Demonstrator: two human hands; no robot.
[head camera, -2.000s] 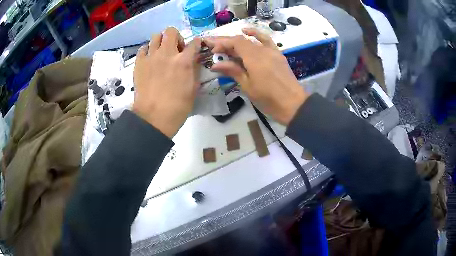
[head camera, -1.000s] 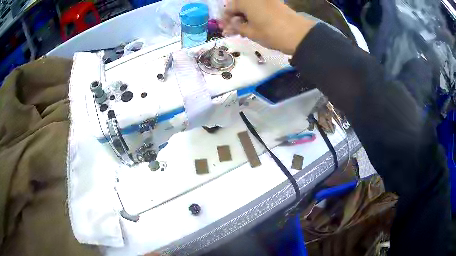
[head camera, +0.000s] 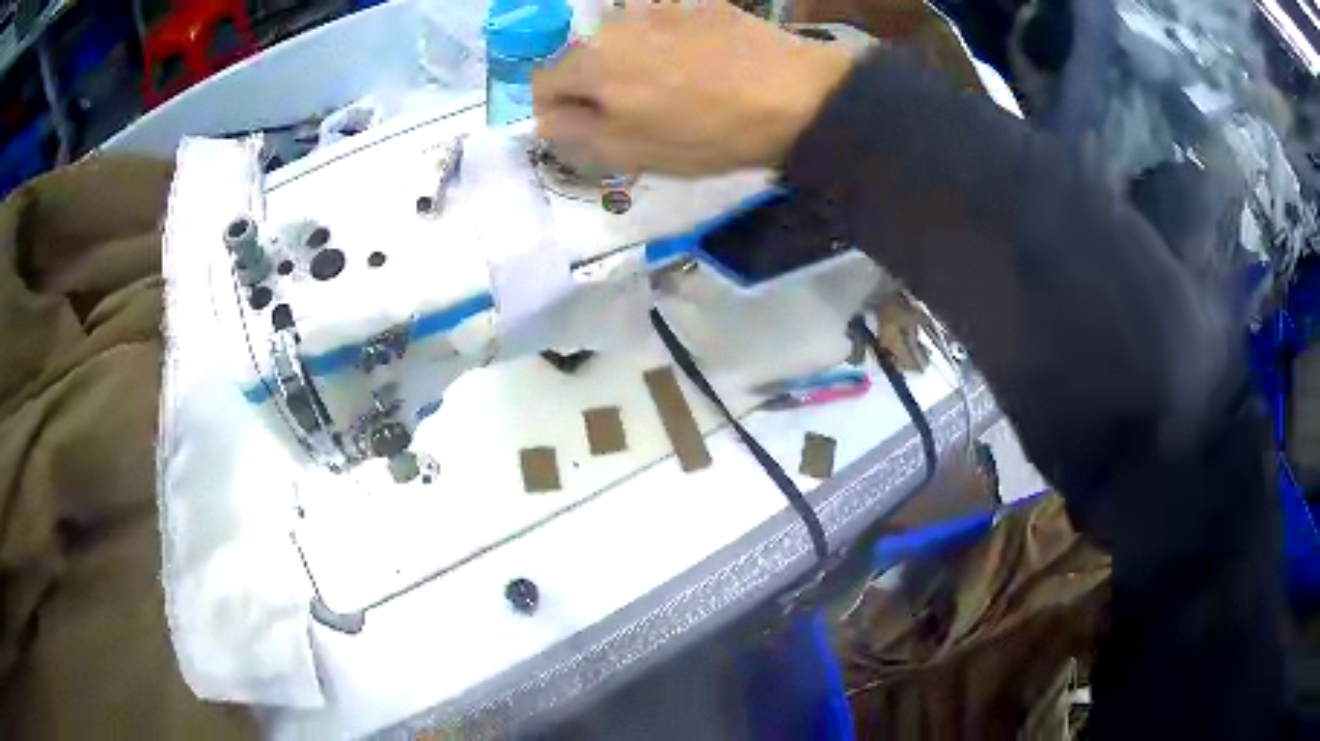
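My right hand (head camera: 695, 94) is over the top of the white sewing machine head (head camera: 420, 246), fingers curled down at the bobbin winder (head camera: 579, 181). The hand hides most of the winder; whether the fingers hold anything is hidden. My left hand is out of the picture. A pale fabric strip (head camera: 524, 261) hangs over the front of the head. The needle and presser foot area (head camera: 391, 437) shows under the head's left end.
Brown patches (head camera: 604, 430), thread snips (head camera: 818, 388) and a small dark round part (head camera: 521, 594) lie on the table. Brown panels (head camera: 87, 405) and white fabric (head camera: 217, 550) are at the left. A blue cup (head camera: 524, 44) stands behind the head. Dark straps (head camera: 738, 434) cross the front edge.
Both hands were together over the head; my left hand has left the picture. My right hand moved up right, uncovering the winder, then came back down-left over it. The view has shifted.
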